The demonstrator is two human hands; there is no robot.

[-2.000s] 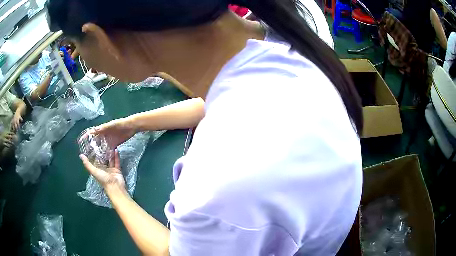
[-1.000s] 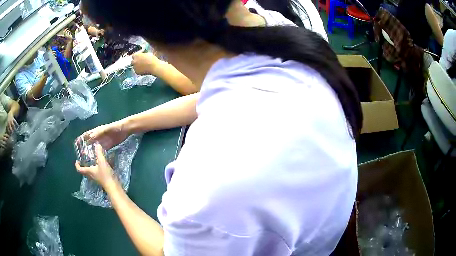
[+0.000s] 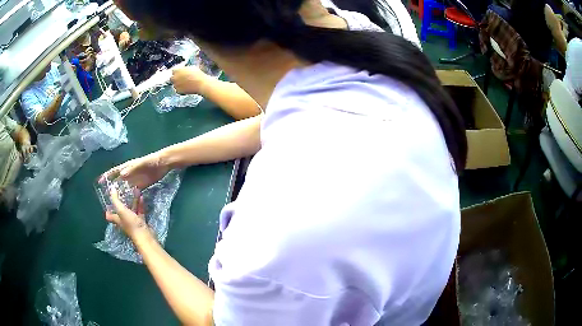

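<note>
Neither of my hands is in view. Nearest in front of me, a person in a pale lavender shirt [image 3: 338,197] with long dark hair leans over the green table [image 3: 83,223]. That person's two bare hands hold a clear plastic cup [image 3: 120,190] at the left. The fingers partly cover it, and its inside is too blurred to tell. A crinkled clear plastic bag [image 3: 153,216] lies on the table under and beside those hands. Another clear bag [image 3: 62,299] lies at the lower left.
A heap of cloudy bags [image 3: 48,169] lies at the far left. Another person's bent forearm [image 3: 223,95] reaches over the table. More people and cables are at the far end. An open carton [image 3: 472,127] and a carton holding clear parts [image 3: 536,242] stand at the right.
The person's hands have shifted their fingers and turned the cup slightly. Another person's forearm has come into view behind. The person's head has moved a little to the right.
</note>
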